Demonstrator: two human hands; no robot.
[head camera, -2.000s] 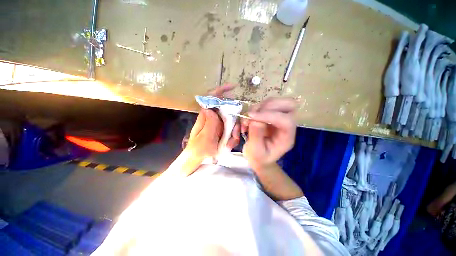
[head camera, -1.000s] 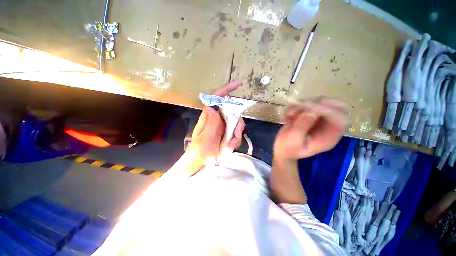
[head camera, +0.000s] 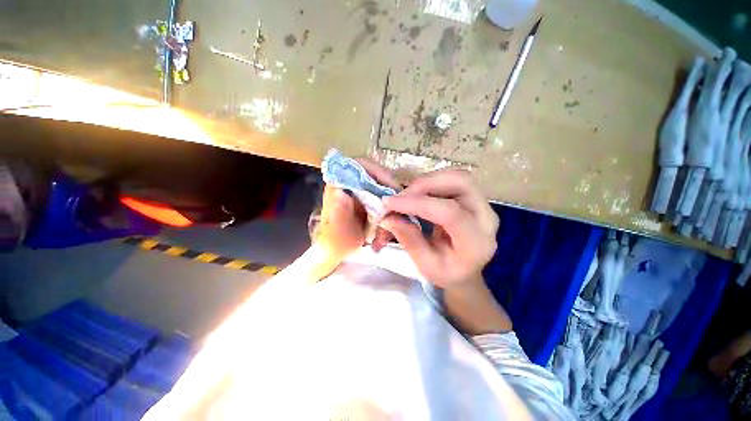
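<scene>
A grey-white moulded limb (head camera: 350, 175) is held above my lap, at the bench's front edge, with its wide scalloped foot end up and a darker grey recess showing. My left hand (head camera: 342, 220) grips it from the left and below, its fingers partly behind the part. My right hand (head camera: 449, 226) has its thumb and fingertips on the right side of the foot end. The rest of the limb is hidden by my hands. I cannot see a thin stick in my right fingers.
The tan bench (head camera: 593, 148) bears a small white cap (head camera: 443, 121), pen-like tool (head camera: 516, 72), white bottle (head camera: 510, 11), thin rod (head camera: 235, 57) and clipped bundle (head camera: 171, 51). A limb row (head camera: 704, 131) lies right, loose limbs (head camera: 609, 345) below. Blue crates (head camera: 78, 358) stand lower left.
My right hand has come back left from over the bench edge to touch the limb. The limb's foot end has turned, showing more of its recess. The view has shifted slightly.
</scene>
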